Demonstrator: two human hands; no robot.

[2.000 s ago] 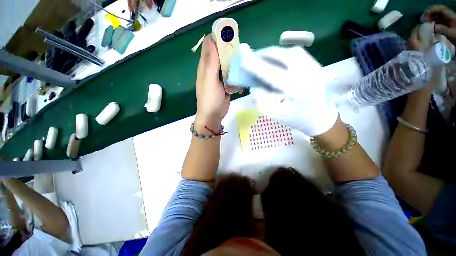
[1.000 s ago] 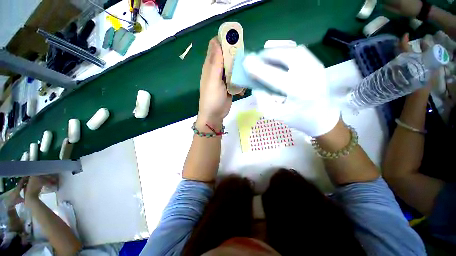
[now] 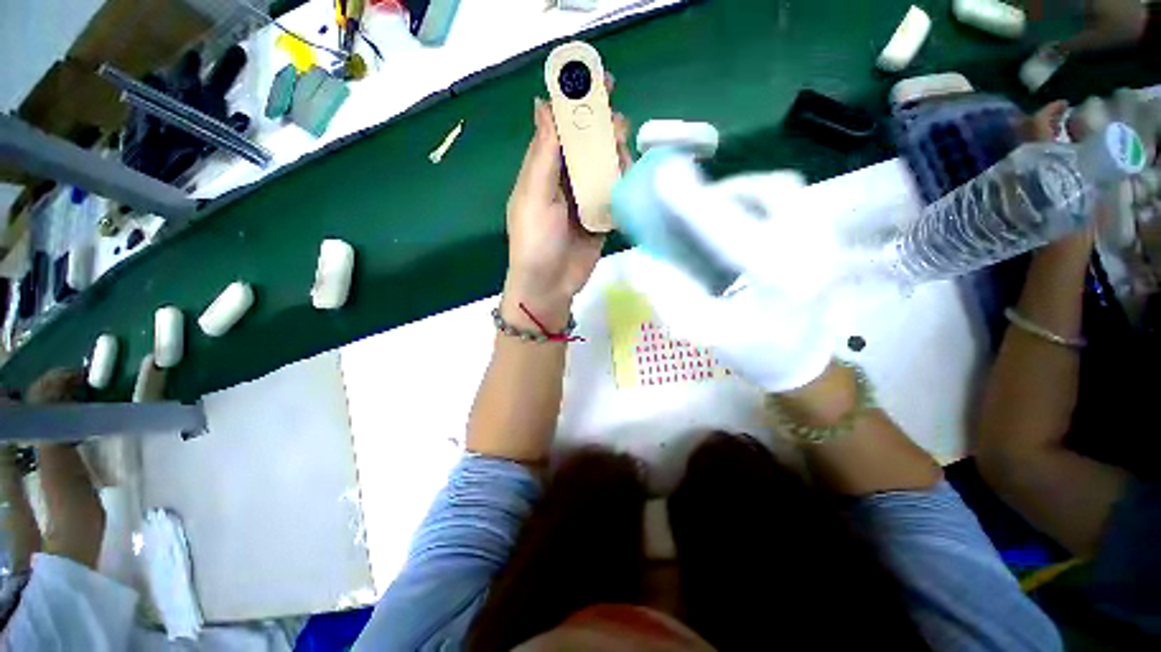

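My left hand (image 3: 555, 210), bare with a bead bracelet, holds a cream elongated device (image 3: 586, 153) upright over the belt. Its face is towards me, with a dark round lens near the far end and a faint ring below it. My right hand (image 3: 764, 274), in a white cloth glove, is motion-blurred and holds a grey-green pad (image 3: 656, 210) beside the device's right edge. Whether pad and device touch is unclear. A sheet of small red labels with a yellow edge (image 3: 668, 354) lies on the white table, partly covered by my right hand.
A green belt (image 3: 420, 210) carries white devices (image 3: 334, 274) and a black device (image 3: 830, 117). A clear bottle (image 3: 993, 210) and dark tray (image 3: 961, 140) stand at right. A dark round dot (image 3: 856, 344) lies on the table. A metal bar (image 3: 102, 422) crosses at left. Co-workers' arms show both sides.
My right hand and the pad have moved slightly off the device's face, to its right. The devices and a pale scrap on the belt have shifted left. The dark dot now shows.
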